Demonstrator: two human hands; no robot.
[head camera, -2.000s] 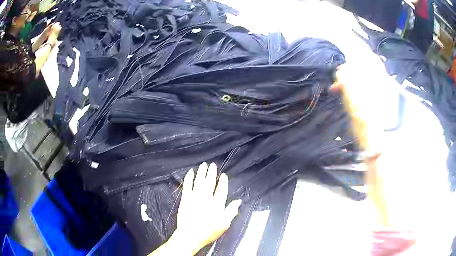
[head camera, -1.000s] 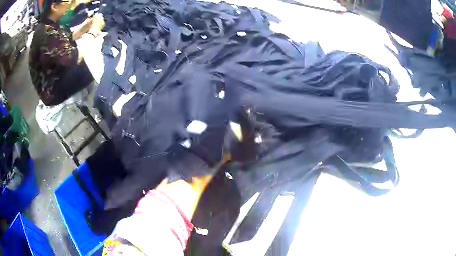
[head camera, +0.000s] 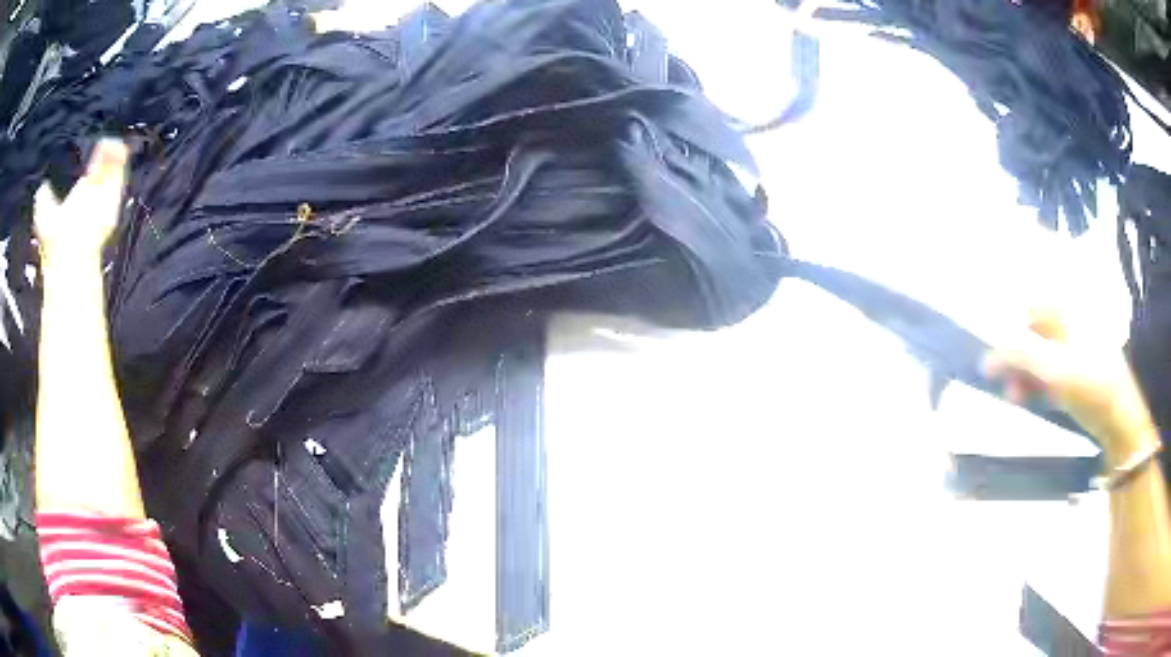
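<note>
A large heap of dark denim waistbands (head camera: 424, 218) lies across the left and middle of the white table, with small white tabs among the strips. My right hand (head camera: 1059, 379), somewhat blurred, grips a dark waistband (head camera: 886, 308) at the right. This strip stretches from the heap's right side to my fingers. My left hand (head camera: 84, 205) is at the heap's far left edge, thumb and fingers apart, with nothing seen held in it. Its fingertips are bright and poorly defined.
A second dark heap (head camera: 1053, 103) lies at the upper right. Short dark strip ends (head camera: 1021, 476) lie near my right wrist. Two strips (head camera: 523, 513) hang down towards the table's front edge. Part of a blue crate (head camera: 276, 642) shows at the bottom left.
The view has shifted right. My left hand, before low on the heap, is now at its far left. My right hand is now visible at the right, holding a stretched strip.
</note>
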